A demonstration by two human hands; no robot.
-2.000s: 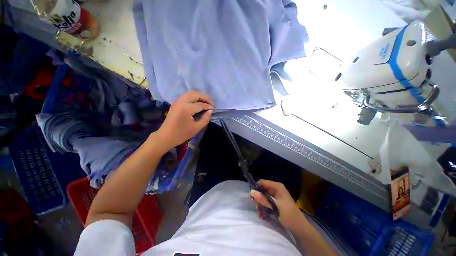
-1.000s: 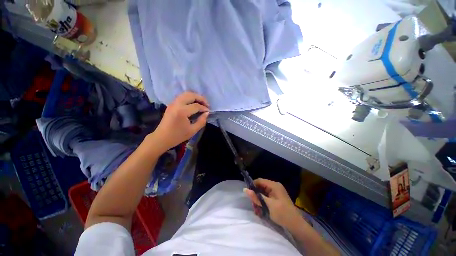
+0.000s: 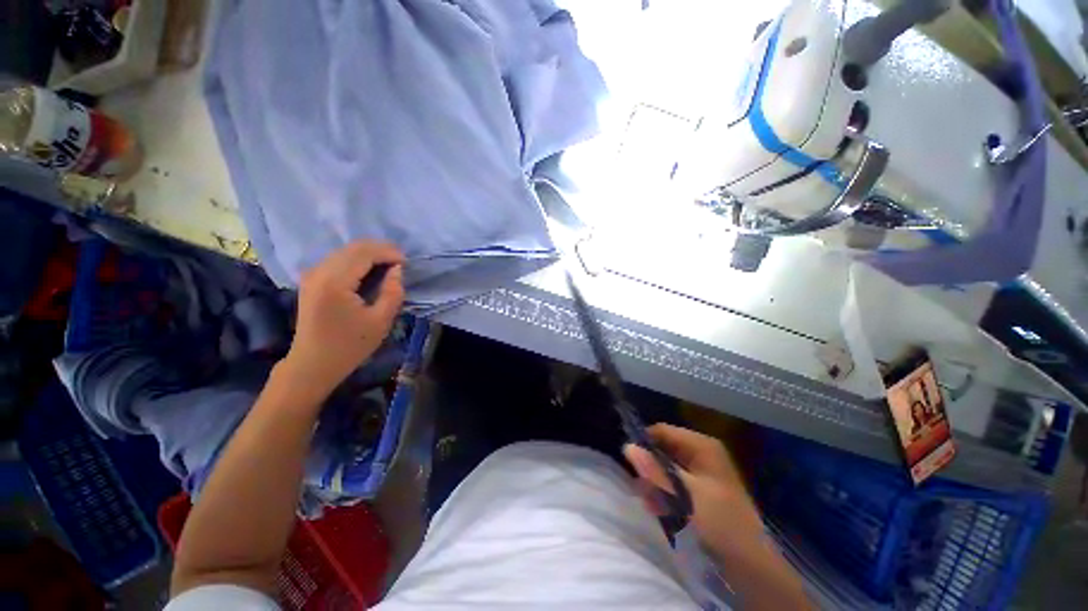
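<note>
A light blue-grey garment piece lies on the white table and reaches its front edge. My left hand pinches the front edge of the cloth at its left part. My right hand holds dark fabric shears by the handles. The blades point up and away, with the tip close to the right front corner of the cloth. I cannot tell whether the blades are parted or whether the tip touches the cloth.
A white sewing machine head with a blue stripe stands right. A lavender strip hangs there. A bottle is at the left. A picture card is at the table's right front. Below are red and blue baskets.
The view has shifted right. The shears have moved from near my left hand to the cloth's right corner. My left hand still pinches the edge, and the cloth's front layers now fan apart somewhat.
</note>
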